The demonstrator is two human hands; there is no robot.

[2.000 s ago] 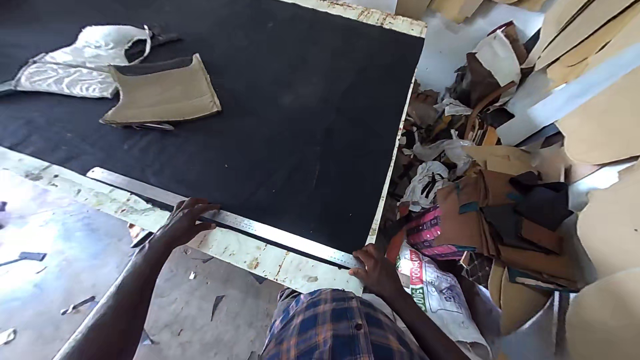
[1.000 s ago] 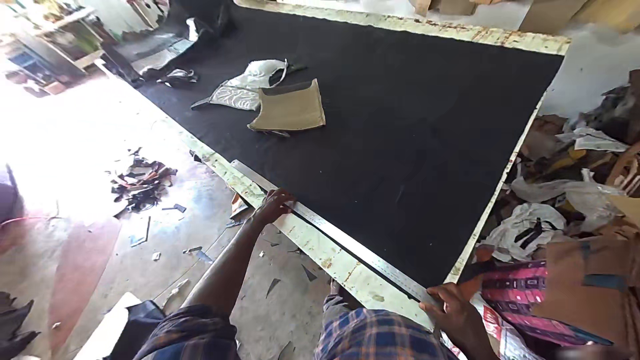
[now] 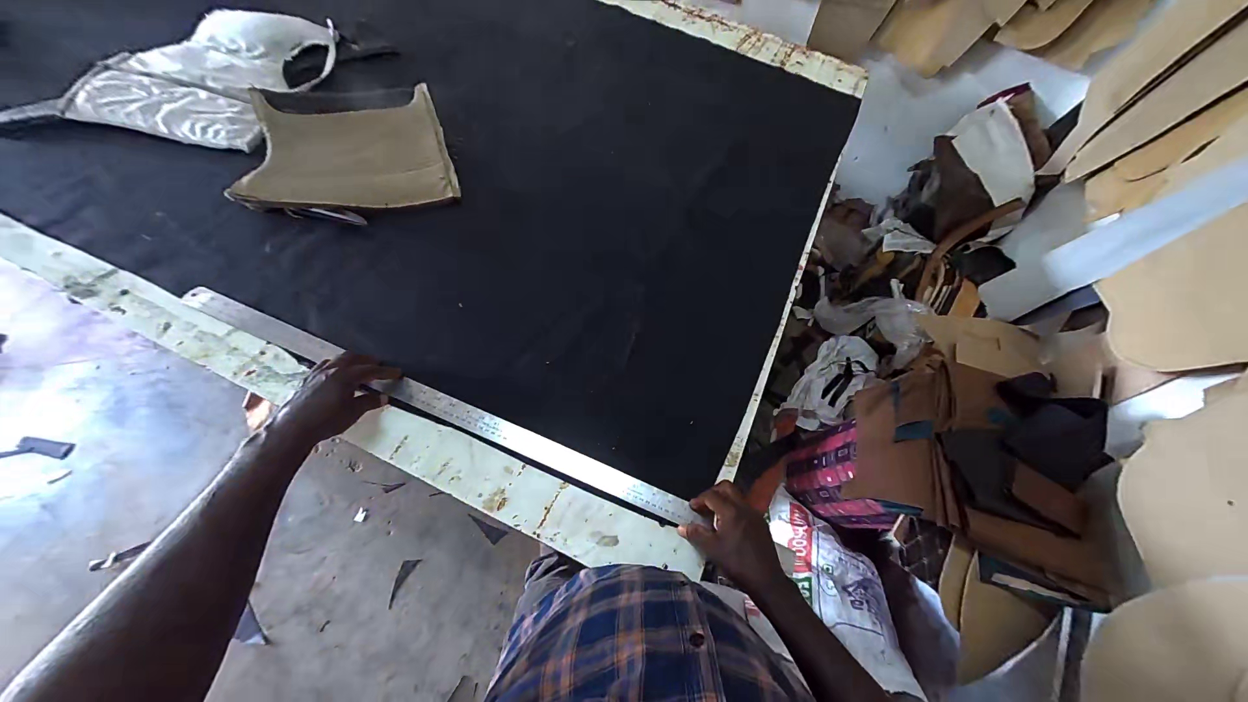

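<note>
A long metal ruler [image 3: 546, 448] lies along the near edge of a black sheet of material [image 3: 585, 224], which is spread over a worn, pale table [image 3: 468, 478]. My left hand [image 3: 336, 395] rests on the ruler left of its middle, its fingers reaching over onto the sheet. At the ruler's right end, near the table's corner, my right hand [image 3: 726, 526] grips the tip between thumb and fingers. Farther back on the sheet lie a tan curved piece [image 3: 356, 151] and a white shiny piece with a strap loop [image 3: 185, 83]. Part of a metal tool shows beneath the tan piece.
Right of the table is a heap of scraps [image 3: 897, 263], stacked brown pieces [image 3: 975, 439] and a printed white sack [image 3: 838, 595]. Large tan panels [image 3: 1180, 468] stand along the far right. Small dark offcuts [image 3: 405, 580] lie on the concrete floor [image 3: 331, 546].
The view has swung back to the right since one second ago. Both hands have stayed on the ruler, which still lies along the sheet's near edge.
</note>
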